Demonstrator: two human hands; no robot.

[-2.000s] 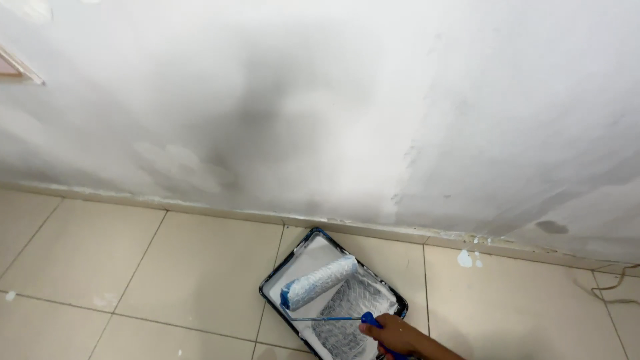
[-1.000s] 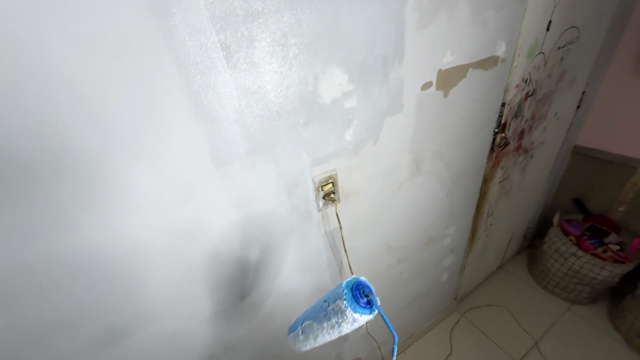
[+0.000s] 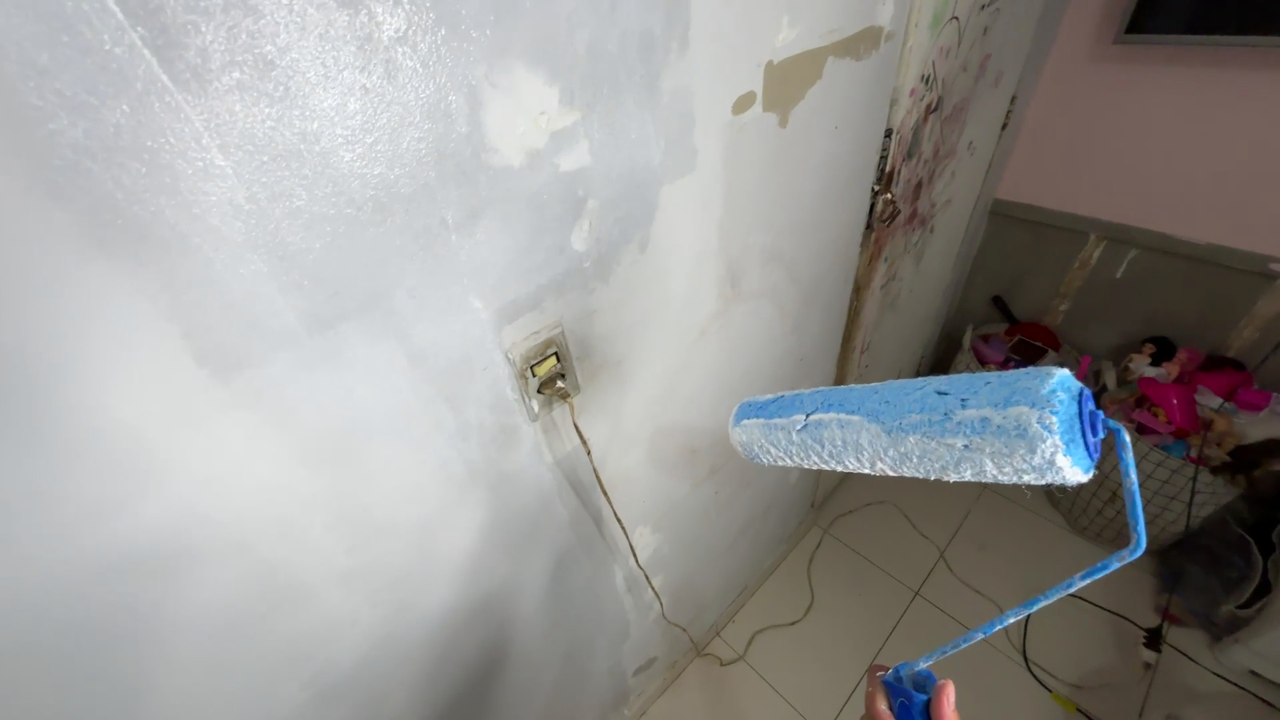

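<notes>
At the bottom edge, right of centre, my right hand (image 3: 945,697) grips the blue handle of a paint roller (image 3: 915,425). The roller's sleeve is raised in front of the wall's right part; its lower side is coated white and its upper side shows blue. A blue frame (image 3: 1045,597) runs from the sleeve's right end down to the handle. The wall (image 3: 380,480) is white and grey, glossy at upper left, with bare patches. My left hand is out of view.
A plug sits in a wall outlet (image 3: 543,368), its thin cord (image 3: 620,520) hanging to the tiled floor (image 3: 870,560). A wire basket (image 3: 1185,495) holding toys stands at the right, near a stained door (image 3: 945,180). Another cable (image 3: 1040,670) lies on the tiles.
The roller, over the black paint tray two seconds ago, has been lifted away and is now up before the wall. The view has swung to the right.
</notes>
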